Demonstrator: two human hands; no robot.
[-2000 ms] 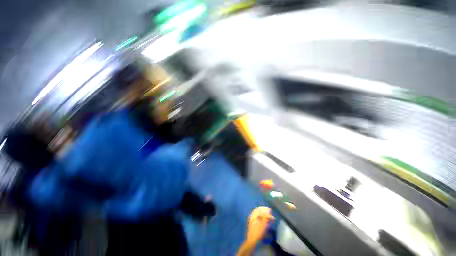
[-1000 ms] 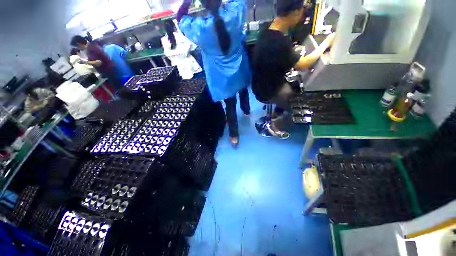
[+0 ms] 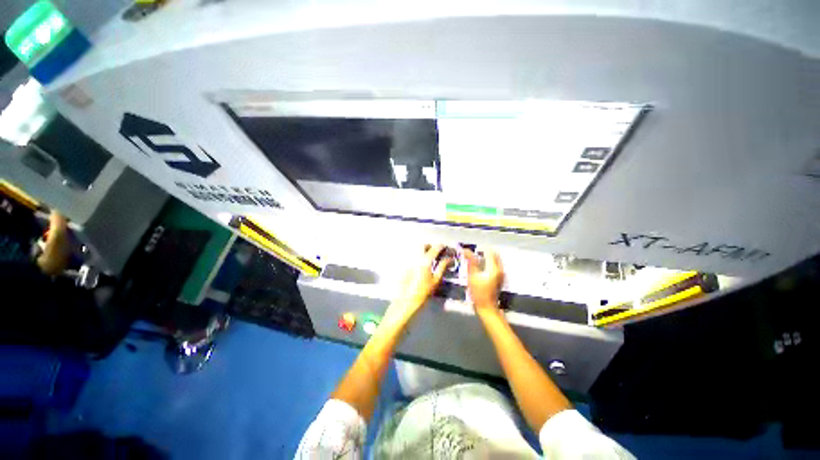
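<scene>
My left hand (image 3: 432, 271) and my right hand (image 3: 485, 277) are close together at the opening of the grey-white machine (image 3: 405, 63), over its front edge. A small dark piece (image 3: 451, 260) shows between the fingertips. The fingers are bent around it, but blur hides whether either hand grips it. The sloping grey front panel (image 3: 432, 339) lies below my hands, with a red-orange knob (image 3: 347, 321) and a green-lit button (image 3: 369, 323) at its left.
A touchscreen (image 3: 521, 162) is above the opening. Yellow bars stand at its left (image 3: 274, 244) and right (image 3: 656, 300). A pale round button (image 3: 557, 367) is on the panel's right. At far left are another person's hand (image 3: 56, 244) and a green-topped bench (image 3: 209, 260).
The view has turned from the room with workers and stacked trays to the machine front. Both my hands are now in view at the opening.
</scene>
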